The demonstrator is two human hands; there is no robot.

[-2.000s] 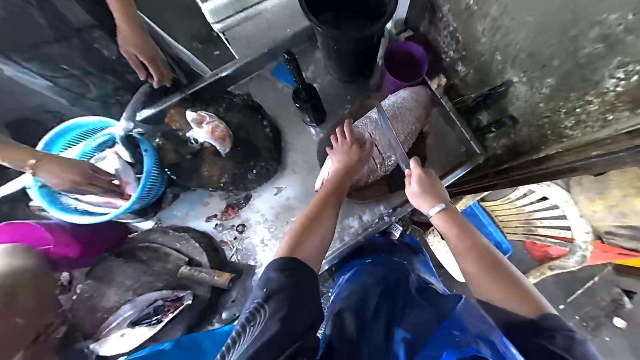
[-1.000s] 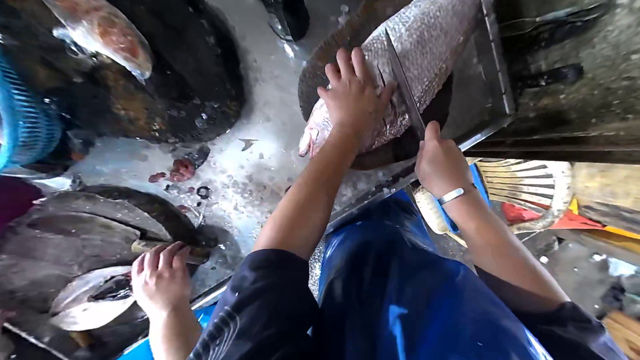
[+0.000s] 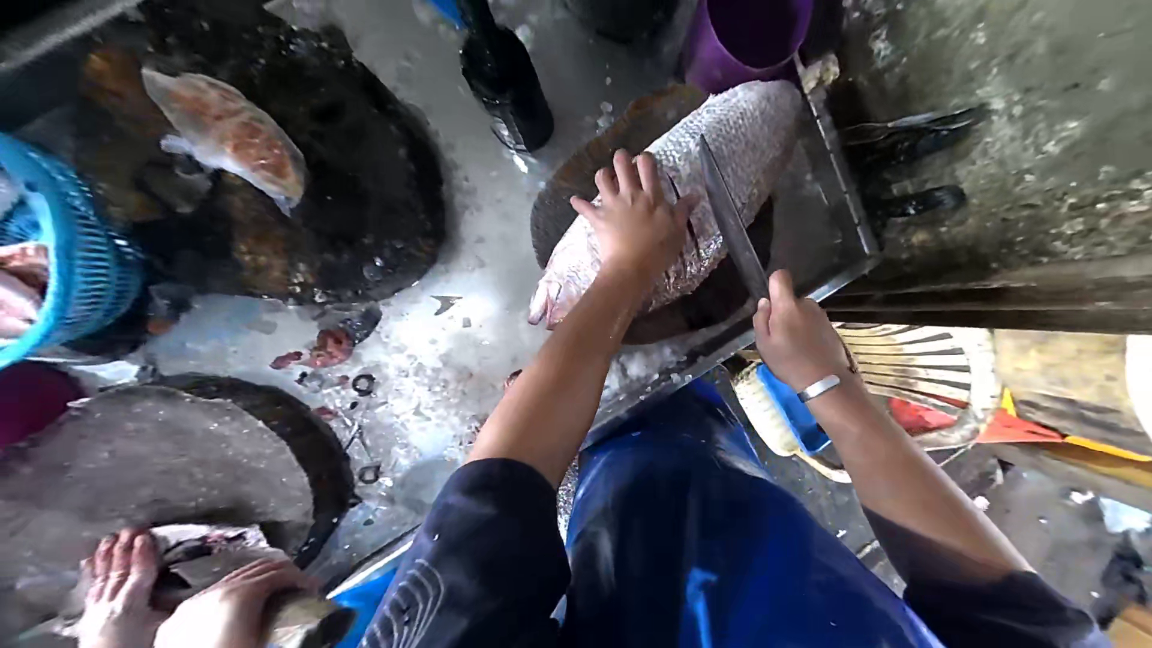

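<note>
A large whole fish with pale scales (image 3: 756,135) lies slantwise on a round chopping block (image 3: 576,180), its head end toward the lower left. My left hand (image 3: 634,220) presses flat on the fish's side, fingers spread, beside dark cuts in the flesh. In my right hand (image 3: 796,333) is the handle of a long knife (image 3: 727,211), whose blade rests along or just above the scales, right of the cuts. The handle is mostly hidden by my fingers.
A dark bottle (image 3: 508,90) and a purple container (image 3: 751,36) stand beyond the fish. Left are a blue basket (image 3: 85,261), a block with a fish piece (image 3: 234,135), and a co-worker's hands (image 3: 121,585) at another fish. A metal rim (image 3: 837,171) edges the table.
A co-worker's two hands are now at the cut fish on the lower-left block; one was beside it a second ago. My hands remain at the large fish. The view has shifted.
</note>
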